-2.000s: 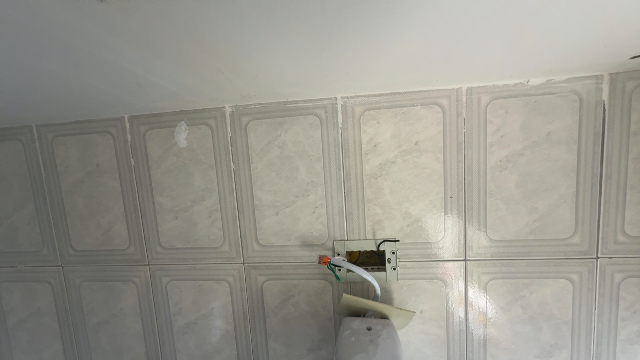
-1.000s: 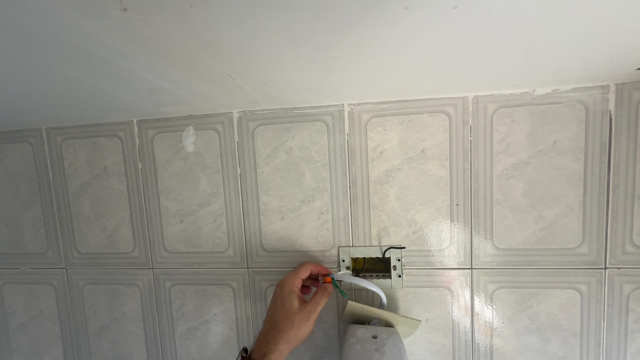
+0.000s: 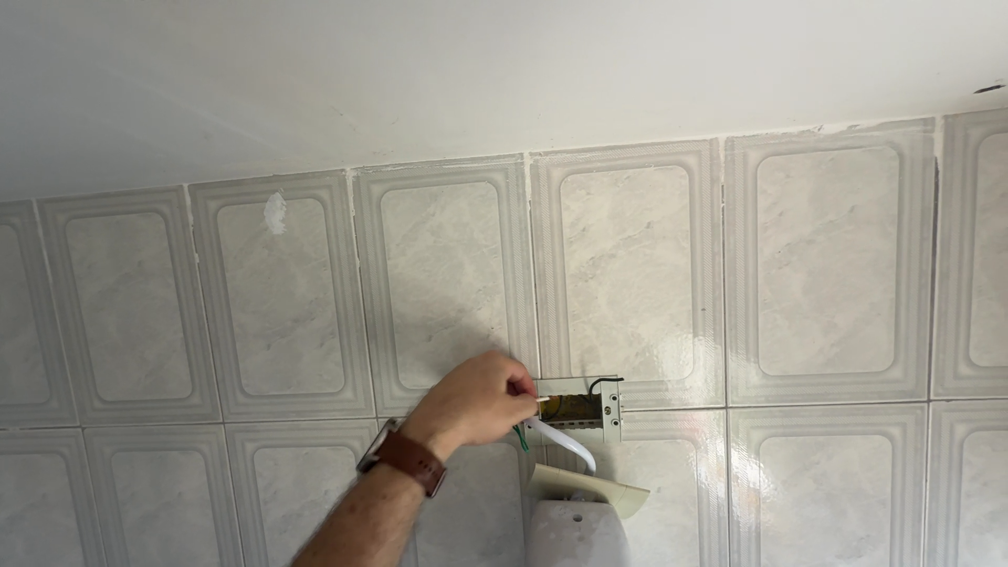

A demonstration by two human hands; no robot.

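My left hand (image 3: 480, 402), with a brown-strapped watch at its wrist, reaches in from the lower left. Its thumb and forefinger pinch a thin white wire (image 3: 543, 399) at the left edge of an open electrical wall box (image 3: 583, 411). The box has a pale metal mounting frame (image 3: 612, 409), and a black wire (image 3: 605, 381) curls over its upper right. Green wires (image 3: 521, 437) hang just under my fingers. A white sheathed cable (image 3: 567, 443) bends down from beside them, behind a beige curved cover (image 3: 587, 487). My right hand is out of view.
Marbled grey tiles (image 3: 827, 260) cover the wall up to a white ceiling (image 3: 472, 71). A white housing with a small hole (image 3: 579, 535) stands out below the beige cover, close to the wall box.
My left hand, absent two seconds ago, came in at the orange connector beside the box. It has since moved up and right to the box edge; the orange connector no longer shows plainly.
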